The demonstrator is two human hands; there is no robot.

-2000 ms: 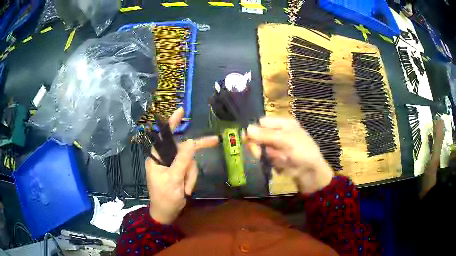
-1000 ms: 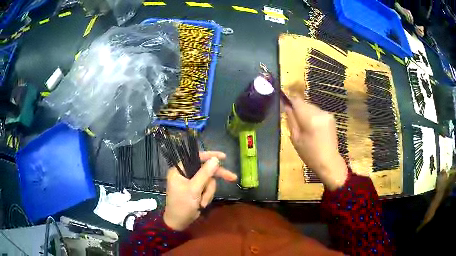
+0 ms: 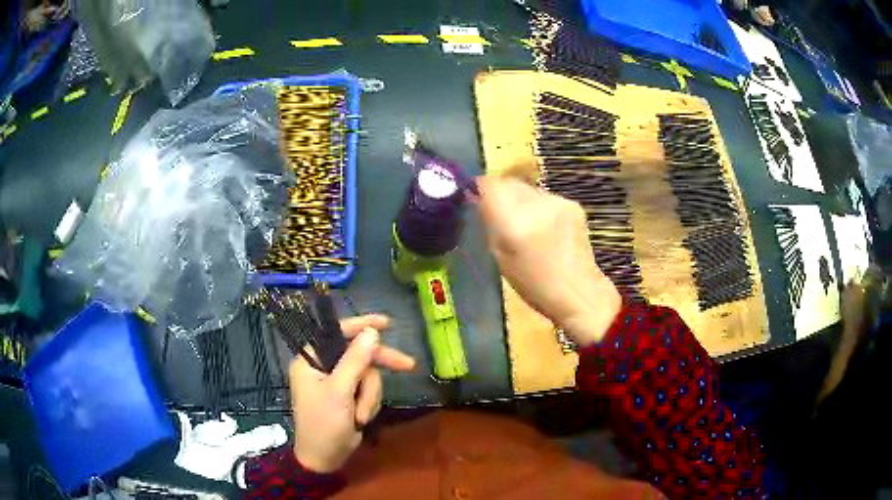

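My left hand (image 3: 337,391) holds a fanned bundle of thin black wire leads (image 3: 311,327) with pale tips pointing up. The lime-green hot air gun (image 3: 445,327) with a dark purple nozzle (image 3: 430,220) stands between my hands, and neither hand grips its body. My right hand (image 3: 543,244) is beside the nozzle with its fingers closed, and thin dark wire with pale tips shows across the nozzle end from the fingertips. The wooden board (image 3: 641,161) bears two long columns of black wire leads; my right hand and wrist hide part of its left side.
A blue tray of brass-coloured parts (image 3: 350,186) stands at left, partly under a clear plastic bag (image 3: 181,195). A tilted blue tray (image 3: 93,391) and white gloves (image 3: 223,444) lie lower left. A blue bin (image 3: 665,34) is beyond the board. White sheets (image 3: 812,269) with black pieces lie at right.
Since two seconds ago my hands have moved apart, the right one up to the nozzle. My left hand keeps its bundle, now fanned. The camera view has also shifted.
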